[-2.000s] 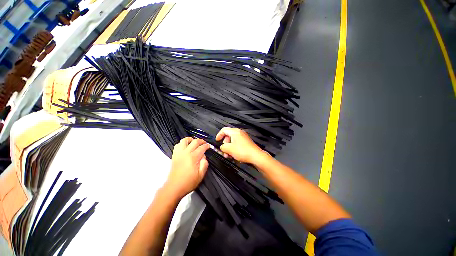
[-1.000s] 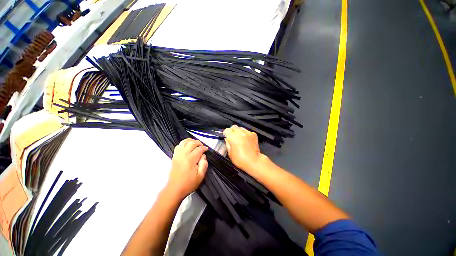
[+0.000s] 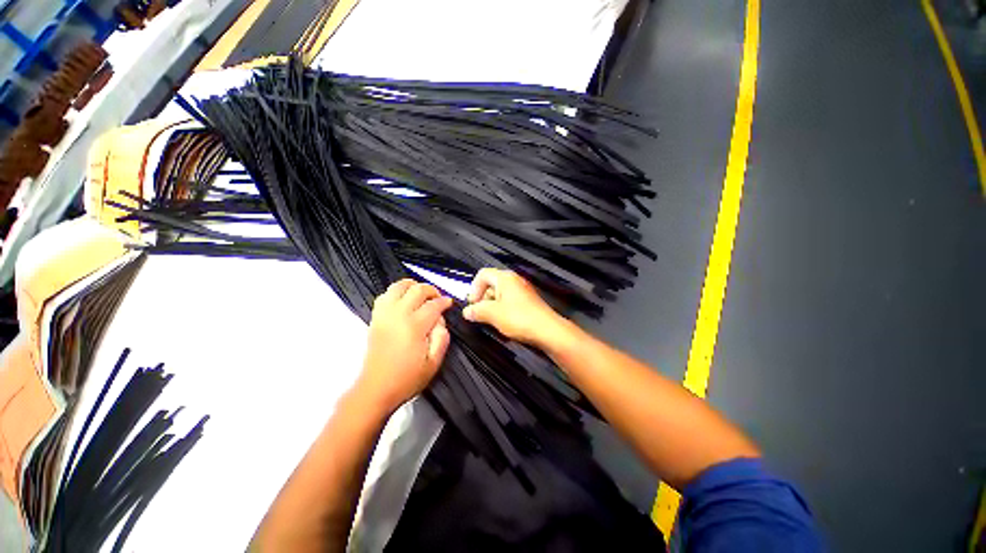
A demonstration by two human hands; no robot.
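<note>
A thick crossed bundle of long black strips (image 3: 476,178) lies on the white table cover (image 3: 254,335) and fans over the table's right edge. My left hand (image 3: 409,333) is closed around the near part of the bundle, fingers curled over it. My right hand (image 3: 508,306) is close to its right, thumb and fingertips pinched at the strips. Whether a single strip is between those fingertips is hard to tell. The near strip ends spread out below both hands, over dark cloth.
A smaller group of black strips (image 3: 124,459) lies at lower left. Stacked cut panels with tan tops (image 3: 70,259) stand along the left. A flat row of black strips (image 3: 283,30), brown parts (image 3: 49,108) and a blue rack (image 3: 43,38) are farther off. A yellow line (image 3: 727,216) crosses the grey floor.
My right hand has moved slightly left, close to my left hand, its thumb now showing. My left hand keeps its hold. The whole view has shifted slightly, with the table scene a little higher.
</note>
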